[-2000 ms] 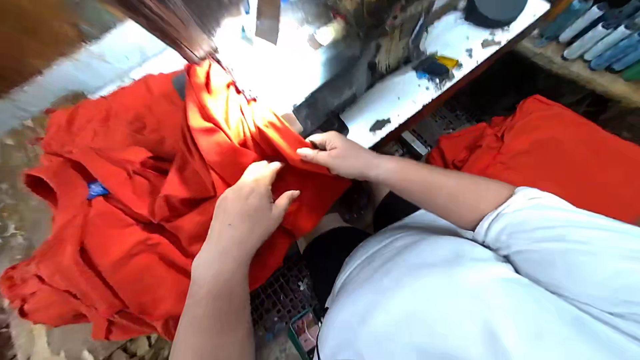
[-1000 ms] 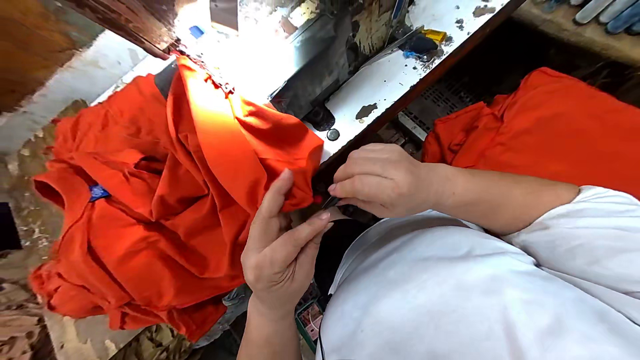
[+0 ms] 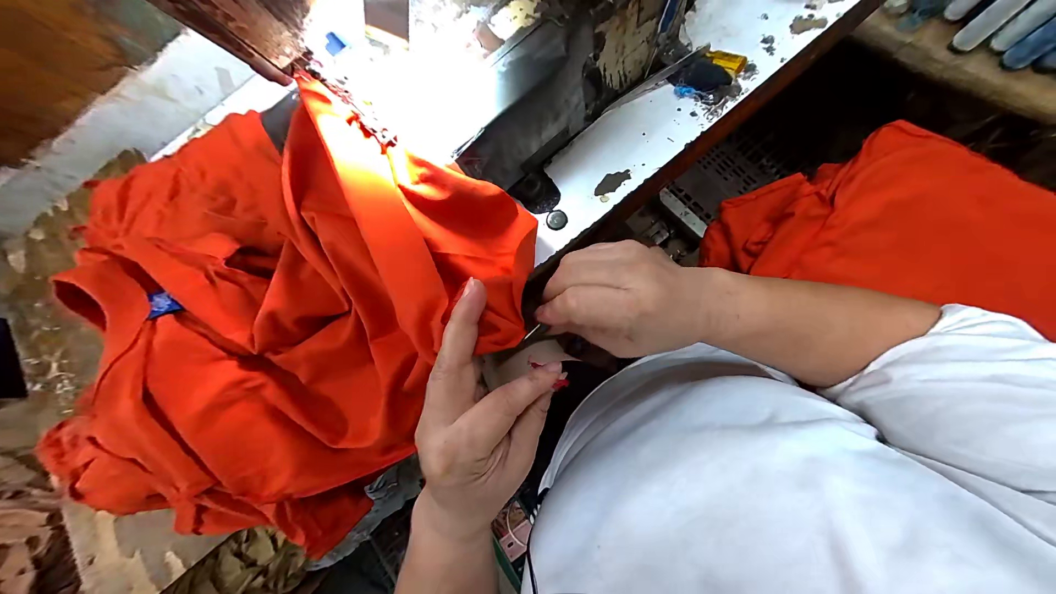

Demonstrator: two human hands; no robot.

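Note:
A red garment (image 3: 330,363) with a collar and a small blue label (image 3: 162,304) lies gathered at the left, its upper end under the bright light at the machine. My left hand (image 3: 483,412) is at the garment's lower right edge, one finger raised against the cloth. Small red scraps (image 3: 561,382) show at its lower fingertips, which look pinched together. My right hand (image 3: 627,297) is closed just right of the garment, by the table edge. A thin metal tip (image 3: 536,332) shows at its fingertips; the rest of that tool is hidden in the hand.
The sewing machine (image 3: 536,99) stands on a worn white table (image 3: 631,157) with a dark front edge. A yellow and black item (image 3: 718,68) lies on the tabletop. More red cloth (image 3: 916,231) lies at the right. Thread cones (image 3: 998,29) are at the upper right.
Both hands have let go of the cloth they held two seconds ago and moved to its right edge. Since one second ago they have drawn apart; the small dark tool is now mostly hidden.

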